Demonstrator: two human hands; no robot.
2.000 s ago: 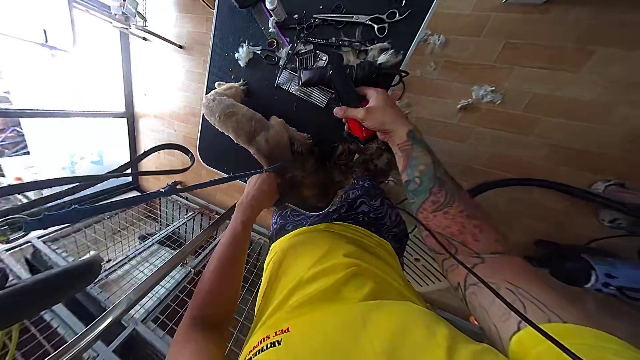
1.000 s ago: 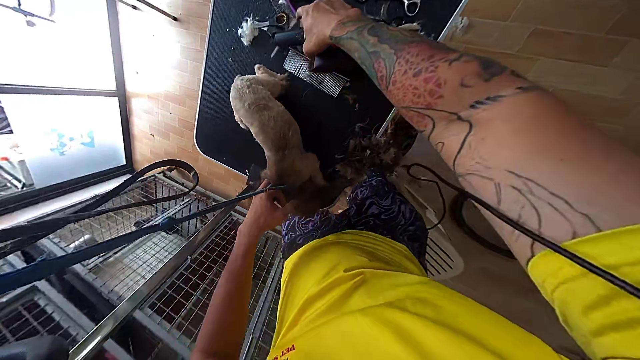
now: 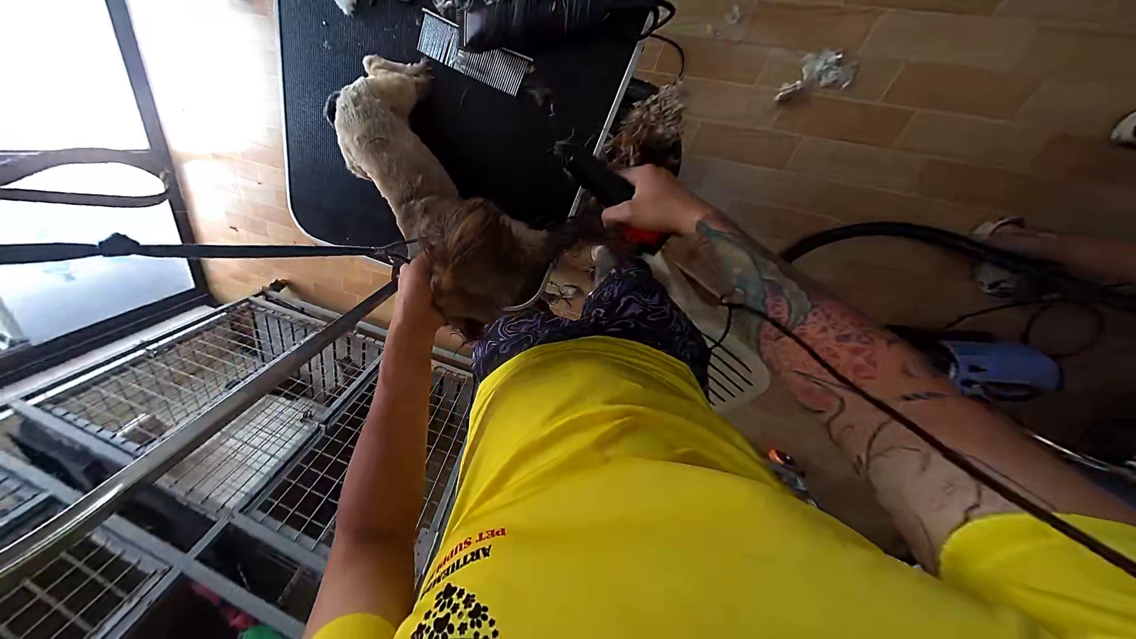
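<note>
A small dog [image 3: 390,146] with a close-clipped pale body and longer brown hair on its head is on the black grooming table [image 3: 311,191], its head toward me. My left hand [image 3: 417,288] is against the side of the dog's head, its fingers mostly hidden by the hair, so its grip cannot be made out. My right hand [image 3: 652,209] holds a black and red electric clipper [image 3: 599,175], blade pointing up and left, to the right of the dog's head. A dark leash [image 3: 266,251] runs from the left to the dog's neck.
A metal comb [image 3: 475,58] and a black tool [image 3: 532,22] lie on the table. Clumps of hair [image 3: 821,71] are on the tiled floor. Wire cages [image 3: 266,417] and a metal pole [image 3: 204,435] are at left. The clipper cord [image 3: 870,399] crosses my right arm.
My right hand, reaching over the far part of the table one second ago, is back near the dog's head with the clipper. My left hand stays by the dog's head.
</note>
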